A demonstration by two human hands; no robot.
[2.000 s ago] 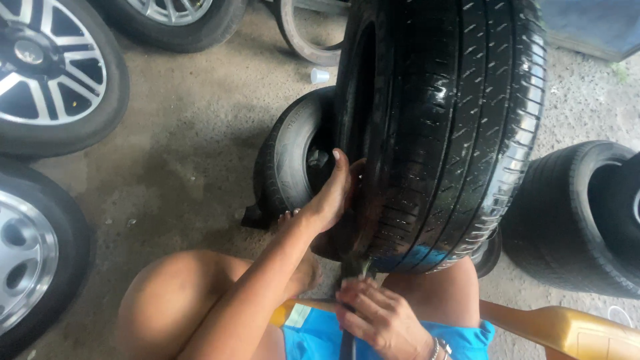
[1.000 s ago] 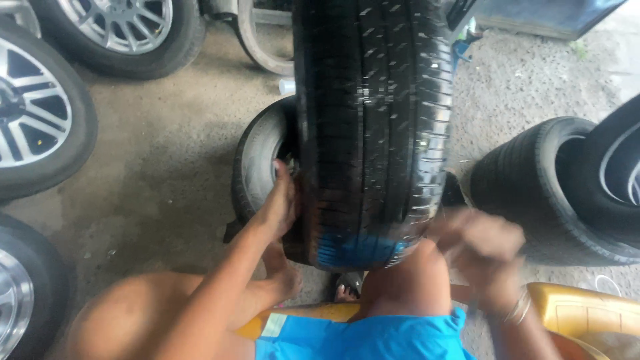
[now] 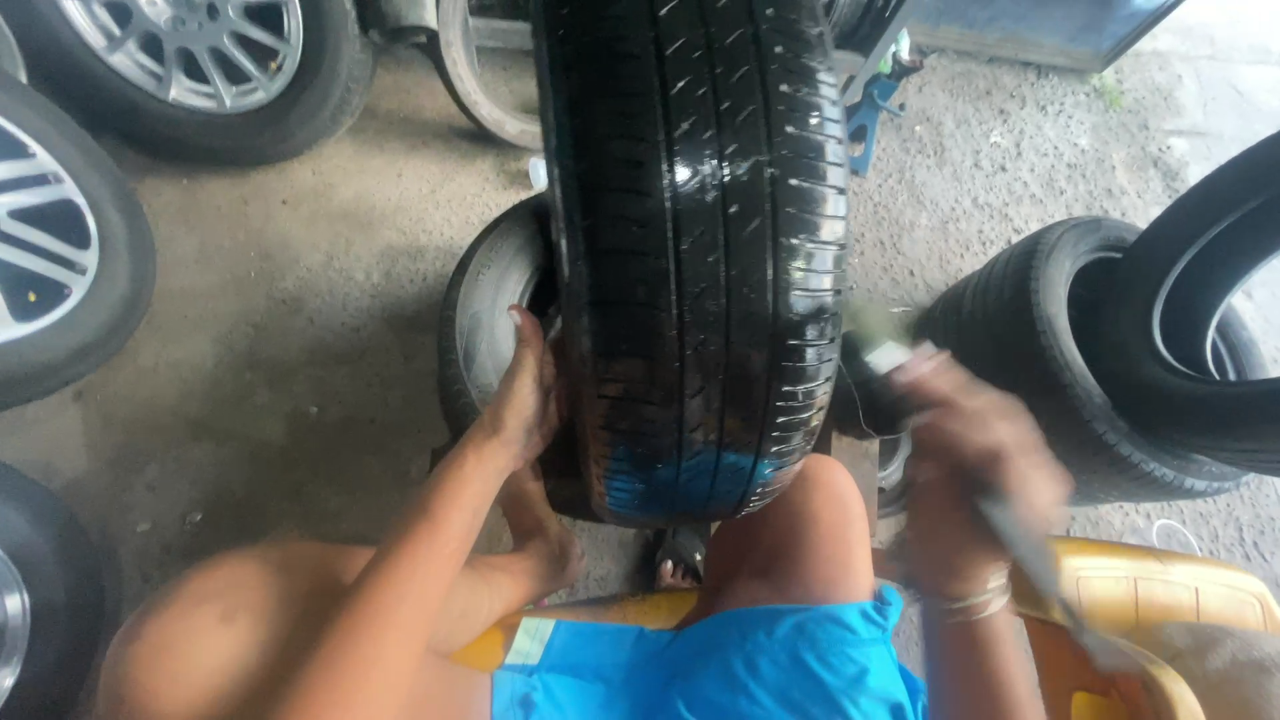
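Note:
A black car tire (image 3: 700, 260), its tread wet and glossy, stands upright between my knees. My left hand (image 3: 525, 395) is against its left sidewall, thumb up, the fingers partly hidden behind the tire. To the right of the tread, my right hand (image 3: 975, 450) is blurred by motion and closed around a long-handled brush (image 3: 1030, 560). The brush's pale bristle end points toward the tire's right sidewall; whether it touches cannot be told. Behind the upright tire, another tire (image 3: 480, 310) lies low at its left.
Wheels with alloy rims (image 3: 190, 50) lie along the left side. Stacked tires (image 3: 1010, 300) are at the right. A yellow plastic chair (image 3: 1150, 585) is at the lower right, beside my right forearm. A blue metal stand part (image 3: 872, 120) shows behind the tire.
My right hand was below the tread two seconds ago and is now at the tire's right side. My left hand stays at the left sidewall. The upright tire appears turned more squarely toward me.

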